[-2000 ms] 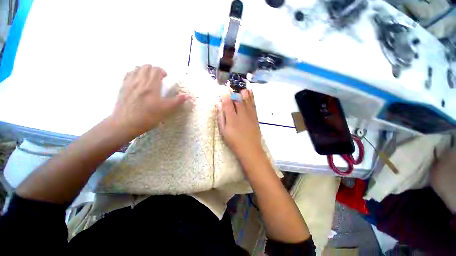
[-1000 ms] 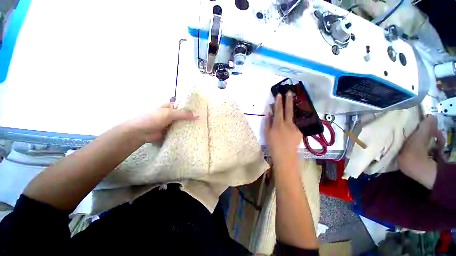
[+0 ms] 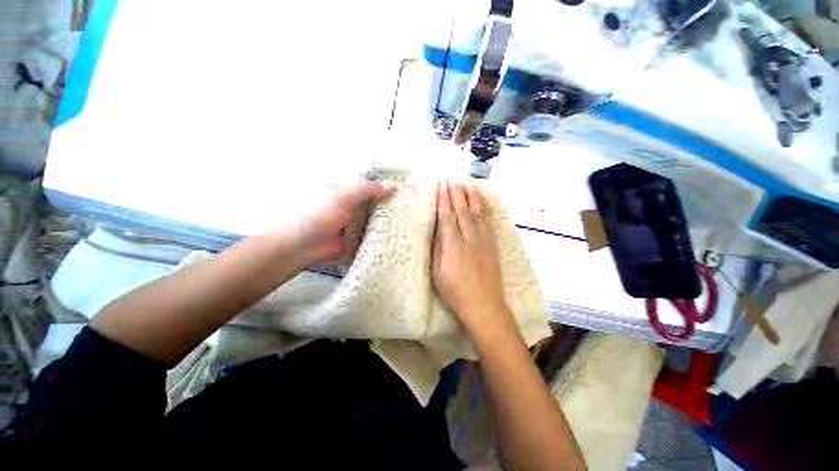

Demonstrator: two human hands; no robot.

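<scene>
The cream nubbly fabric panel point(image 3: 386, 267) lies over the table's front edge and hangs towards my lap, its far end just in front of the needle area. My left hand point(image 3: 339, 221) grips the panel's left edge between thumb and fingers. My right hand point(image 3: 467, 253) lies flat on the panel, fingers together and pointing at the machine, beside the seam line. The presser foot and needle area point(image 3: 455, 138) is washed out by bright light, so I cannot tell if the fabric is under the foot.
The white machine head point(image 3: 635, 101) spans the upper right. A black smartphone point(image 3: 646, 230) lies on the table point(image 3: 230, 120) at the right, with red scissors handles point(image 3: 681, 317) beside it. Cut pieces point(image 3: 115, 276) are at the left. A long pale piece point(image 3: 607, 382) hangs below the right edge.
My right hand has left the smartphone and now rests on the fabric. My left hand still holds the panel's left side. The whole view has shifted.
</scene>
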